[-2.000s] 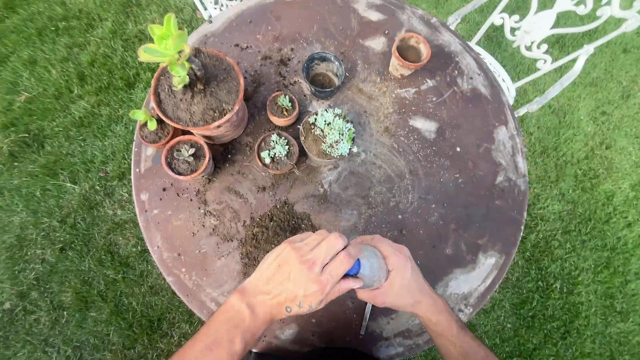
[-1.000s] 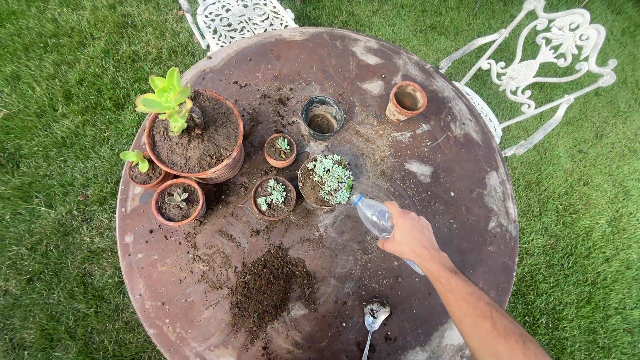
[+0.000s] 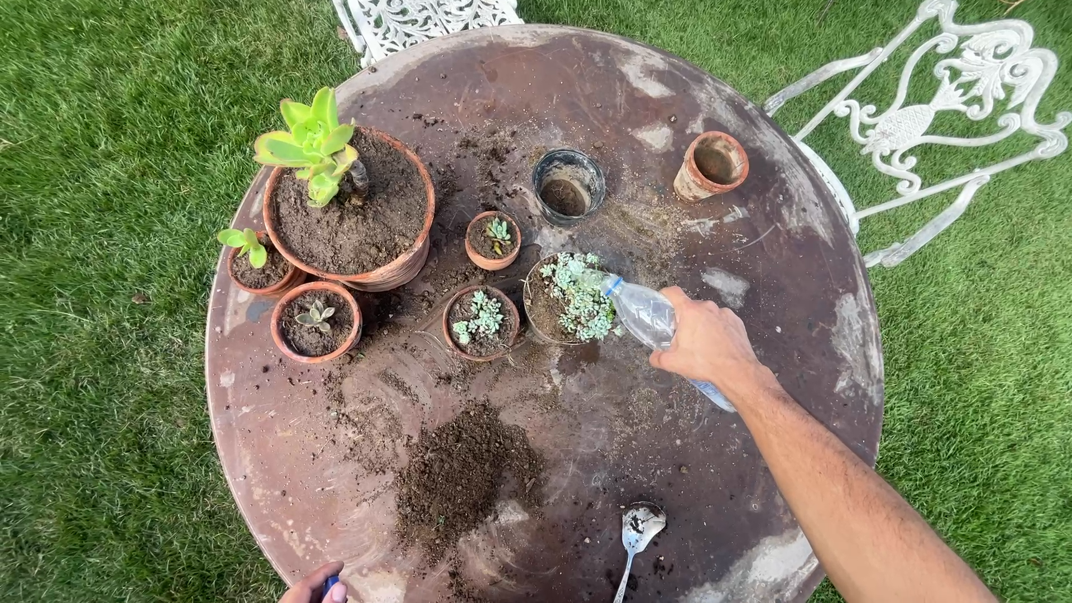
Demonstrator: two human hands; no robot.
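Observation:
My right hand (image 3: 708,339) is closed around a clear plastic bottle (image 3: 645,311), tilted with its open mouth over a pot of pale green succulents (image 3: 590,306). Water seems to run from the mouth onto the leaves. At the bottom edge, my left hand (image 3: 314,586) is partly in view, holding a blue bottle cap (image 3: 331,584) between its fingers. Left of the watered pot stand a clay pot with a similar succulent (image 3: 481,322) and a smaller potted succulent (image 3: 492,240). A metal spoon (image 3: 641,528) with soil on it lies near the front.
A large terracotta pot (image 3: 410,251) with a thick-leaved succulent stands at the left beside two small potted plants (image 3: 316,322). Behind are a black plastic pot (image 3: 569,186) and a clay pot (image 3: 710,166). Loose soil (image 3: 465,473) lies on the round table (image 3: 586,92). White metal chairs (image 3: 909,126) stand outside its edge.
Two seconds ago both hands were together at the bottle and its blue cap near the front. The cap has come off, and my right hand has carried the bottle out to the succulent pot.

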